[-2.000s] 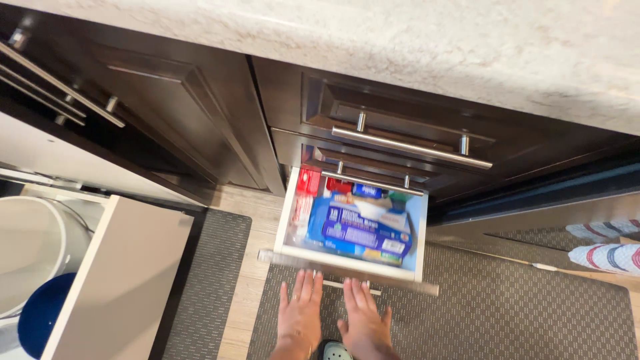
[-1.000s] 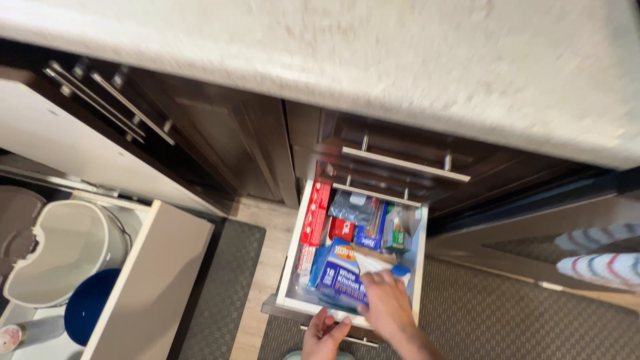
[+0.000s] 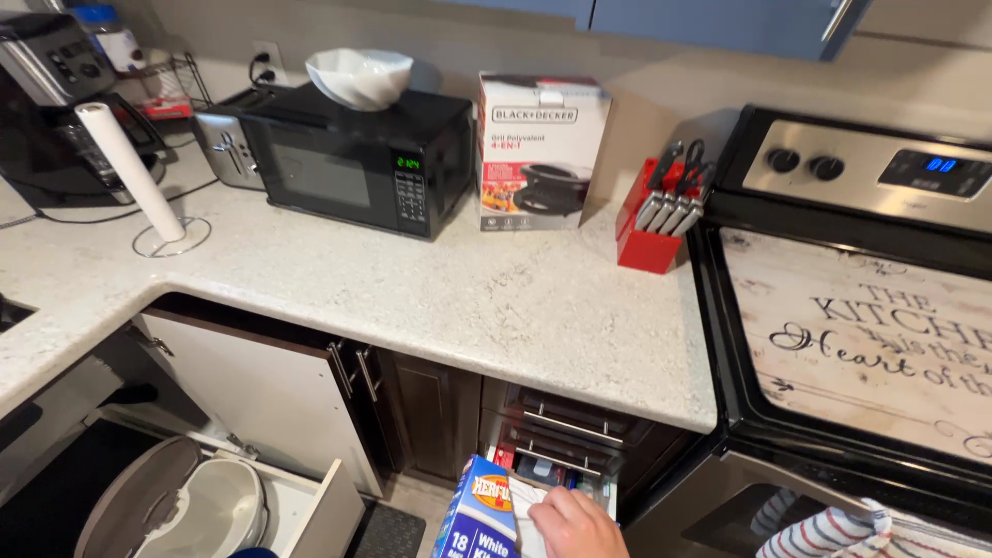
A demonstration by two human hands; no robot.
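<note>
A blue box of white kitchen bags is up above the open drawer at the bottom centre. My right hand is at the box's opening, its fingers closed on a white plastic bag that shows there. My left hand is out of view, below the frame or behind the box. Behind the box, the drawer still holds a red box and other packages, partly hidden.
A stone-look countertop bears a black microwave, a boxed grill, a red knife block and a paper towel holder. The stove stands right. At lower left, a pull-out bin drawer is open beside an open cabinet door.
The blue bag box has come up out of the drawer, where it lay earlier. My right hand has risen with it, and my left hand has left the view. The view has tilted up.
</note>
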